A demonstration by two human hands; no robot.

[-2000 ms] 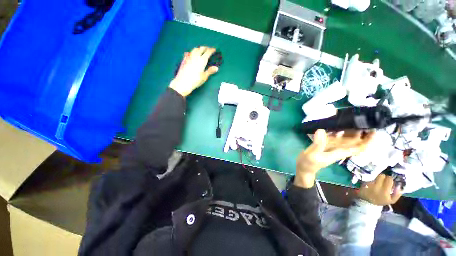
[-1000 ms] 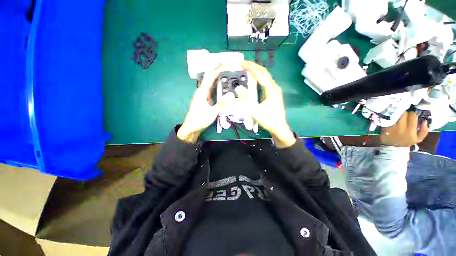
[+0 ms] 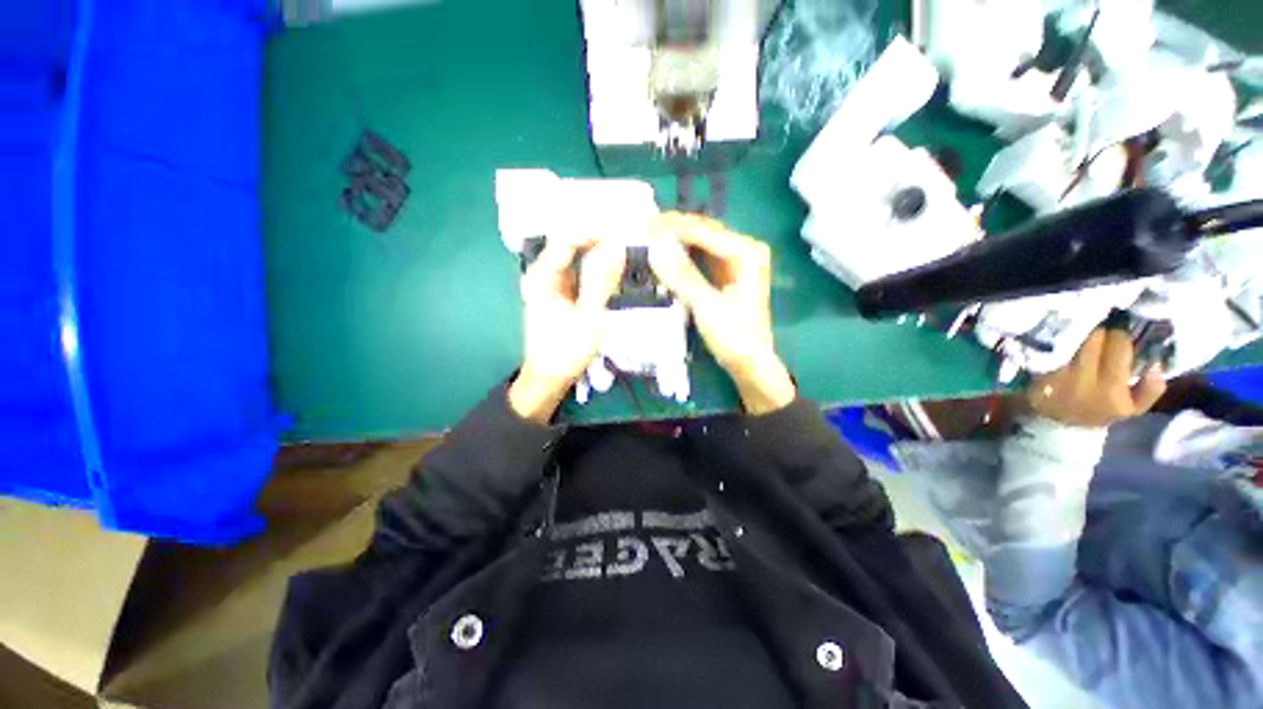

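The white camera housing (image 3: pixel 644 337) lies on the green bench in front of me, its prong-like ends towards me. A black plate (image 3: pixel 637 277) shows in its middle, between my fingertips. My left hand (image 3: pixel 565 316) grips the housing's left side, thumb and finger bent in at the plate's edge. My right hand (image 3: pixel 727 294) is on the right side, fingertips pressed together at the plate's upper right. The fingers hide part of the plate; whether they pinch anything small cannot be told. Thin wires trail from the near end.
Black plates (image 3: pixel 375 180) lie at left, beside the blue bin (image 3: pixel 166 277). The screw feeder (image 3: pixel 675 104) stands behind the housing. The black electric screwdriver (image 3: pixel 1025 259) hangs at right over piled white housings (image 3: pixel 887 208). A neighbour's hand (image 3: pixel 1097 384) is at the pile.
My left hand has left the black plates at left and my right hand has left the screwdriver; both came to the housing. Since one second ago, the fingertips have shifted up to the plate's edges.
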